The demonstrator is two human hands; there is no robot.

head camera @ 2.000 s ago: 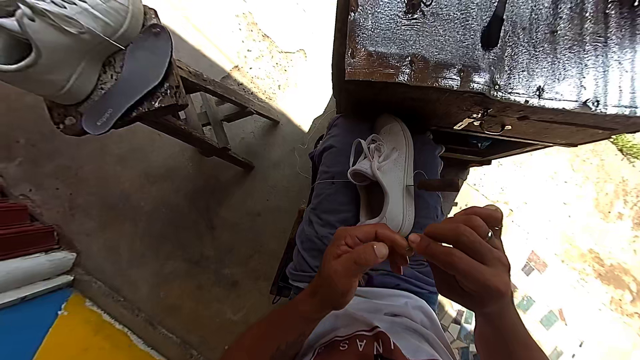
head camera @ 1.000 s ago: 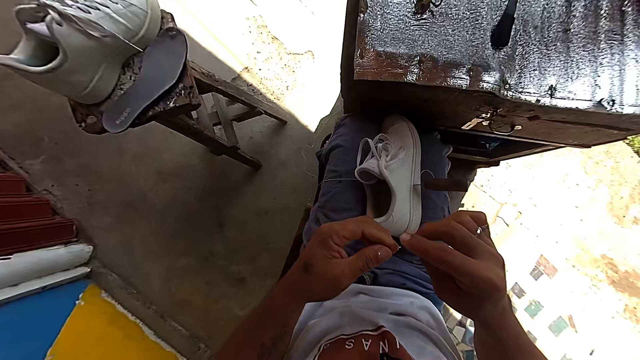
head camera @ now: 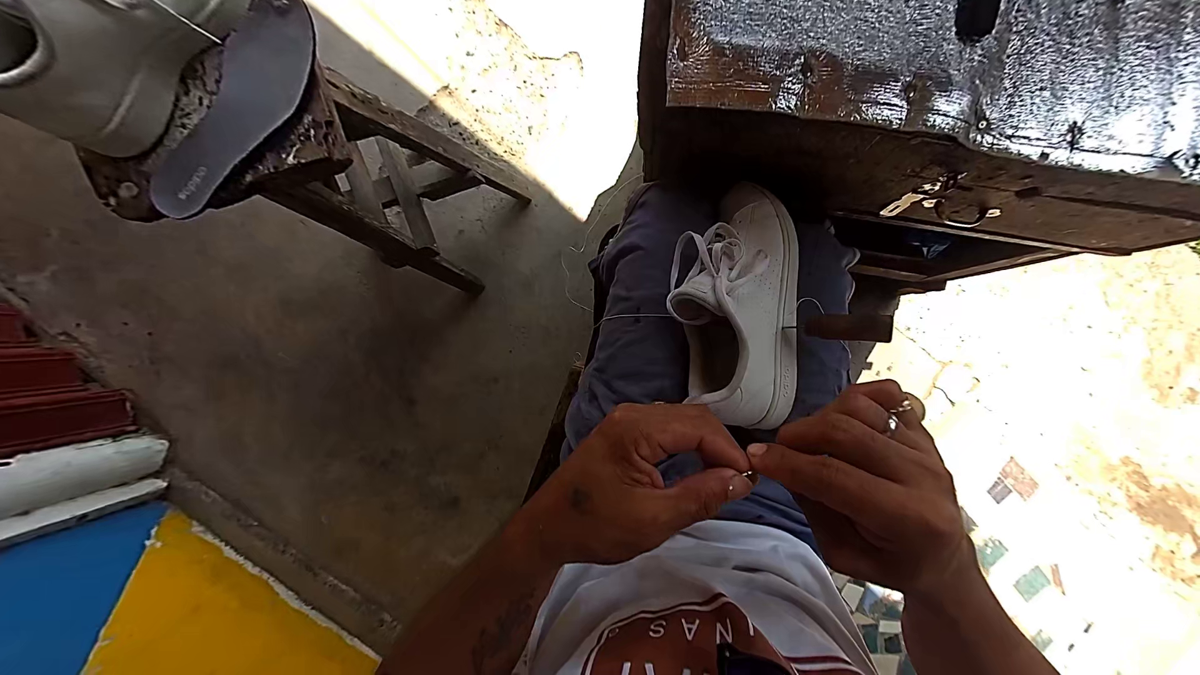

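Observation:
A white lace-up sneaker rests on my lap, toe pointing away from me. The thin shaft of a wooden-handled awl meets the sole edge on its right side. A pale thread runs out from the shoe's left side, and a short loop of it shows by the awl. Just below the heel, my left hand pinches a tiny item between thumb and index finger; what it is cannot be told. My right hand, with rings on it, touches the same spot with its fingertips.
A wooden box with a metal-covered top and a partly open drawer stands ahead on the right. At the upper left, a wooden stool holds a grey insole and another light shoe. Red steps lie at left.

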